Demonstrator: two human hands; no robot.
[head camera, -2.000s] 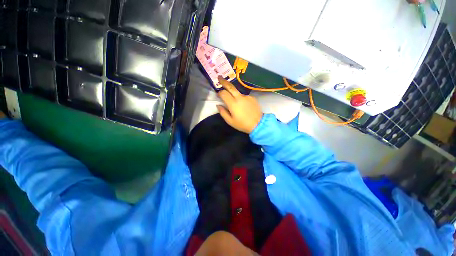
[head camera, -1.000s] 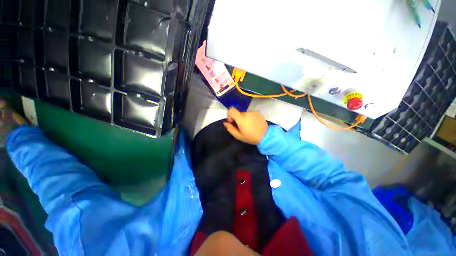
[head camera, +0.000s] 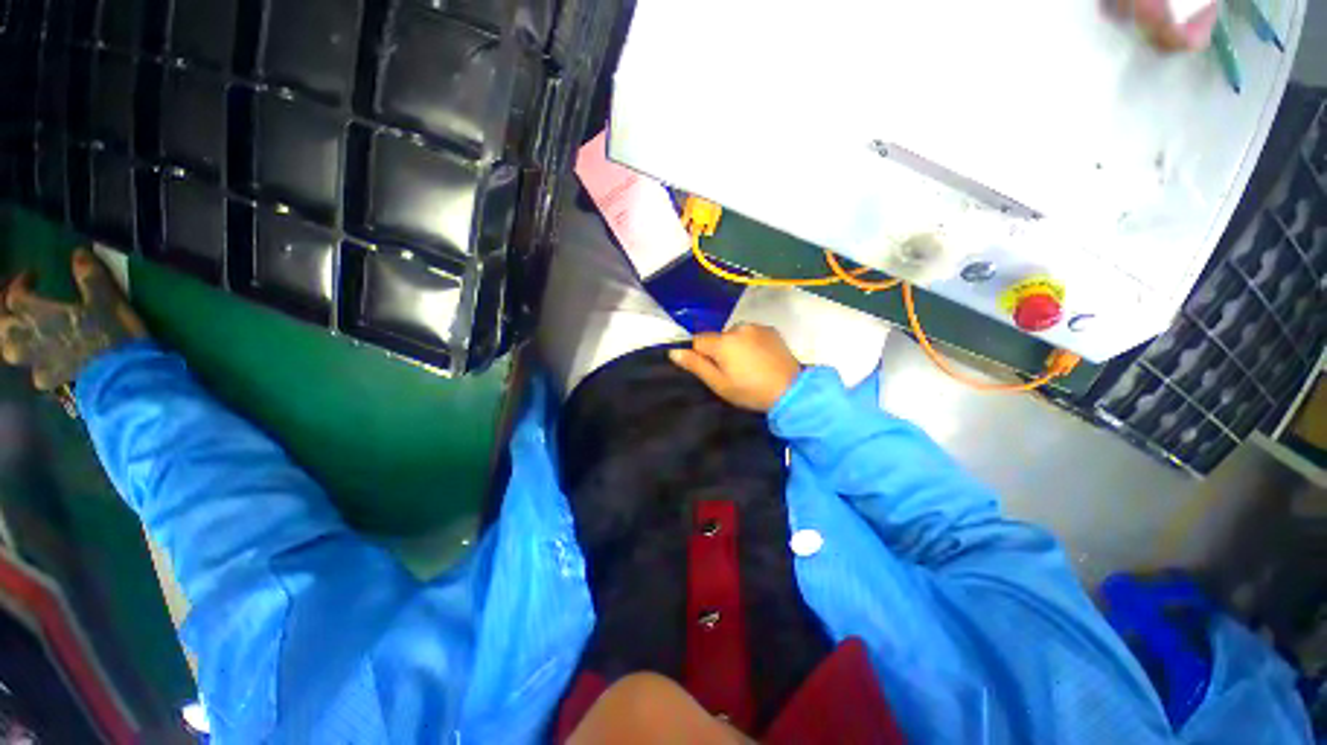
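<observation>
My left hand (head camera: 66, 328), in a greyish covering, is at the far left edge over the green surface, fingers spread, with nothing seen in it. My right hand (head camera: 745, 364) is bare and rests at the top of my black-clad lap, fingers curled; whether it pinches anything is hidden. The large black blister tray (head camera: 415, 189) with square pockets lies ahead and left, between the hands. A pink card (head camera: 638, 218) lies beyond my right hand at the white machine's near left corner, not touched.
The white machine top (head camera: 931, 88) has a thin grey slot (head camera: 953, 178), a red stop button (head camera: 1036, 309) and a pink-and-brown holder (head camera: 1172, 18) with green handles. Orange cables (head camera: 917, 328) loop along its front edge. Another black tray (head camera: 1215, 335) stands right. A blue item (head camera: 706, 296) is under the card.
My right hand has left the pink card and drawn back to the lap, fingers curling. My left hand has come into view at the left. The pink-and-brown holder shows again at the top right.
</observation>
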